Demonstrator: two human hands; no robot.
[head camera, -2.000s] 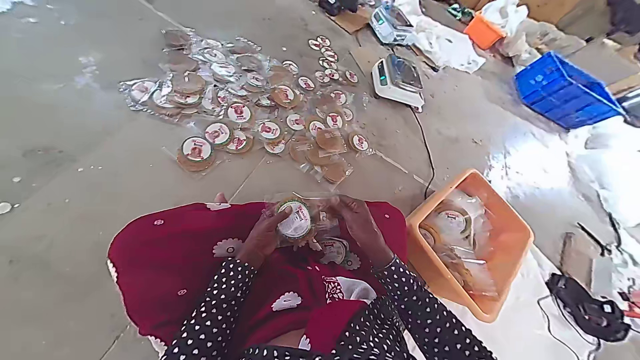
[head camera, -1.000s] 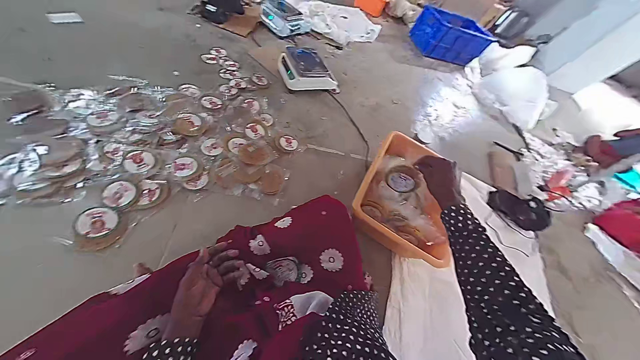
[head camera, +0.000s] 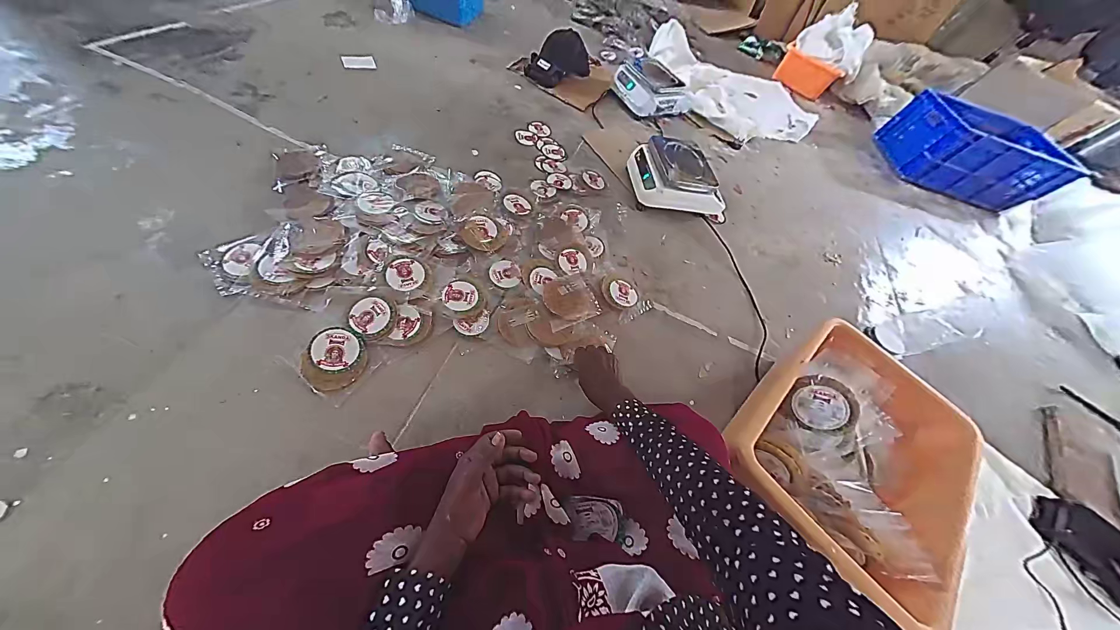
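Observation:
My right hand (head camera: 598, 374) reaches to the near edge of a pile of flat round items in clear plastic packets (head camera: 459, 297), its fingertips at a packet; whether they grip it is unclear. Over my lap, my left hand (head camera: 483, 486) is held with its fingers apart and nothing in it. Many packets carry round white labels with red print; others show plain brown discs. A round label in plastic (head camera: 595, 518) lies on the maroon flowered cloth of my lap. To the right, an orange plastic crate (head camera: 949, 455) holds several packets, one with its label facing up (head camera: 822, 404).
A white digital scale (head camera: 652, 188) with a metal pan stands beyond the pile, its cable running toward the crate. Behind it are a second scale (head camera: 643, 92), a black cap (head camera: 562, 57), a small orange bin (head camera: 805, 72) and a blue plastic crate (head camera: 971, 153). Loose round labels (head camera: 551, 150) lie near the scales.
My right hand, over the orange crate one second ago, is now at the pile's near edge. Two seconds ago both hands held a packet over my lap. The view has swung right and back.

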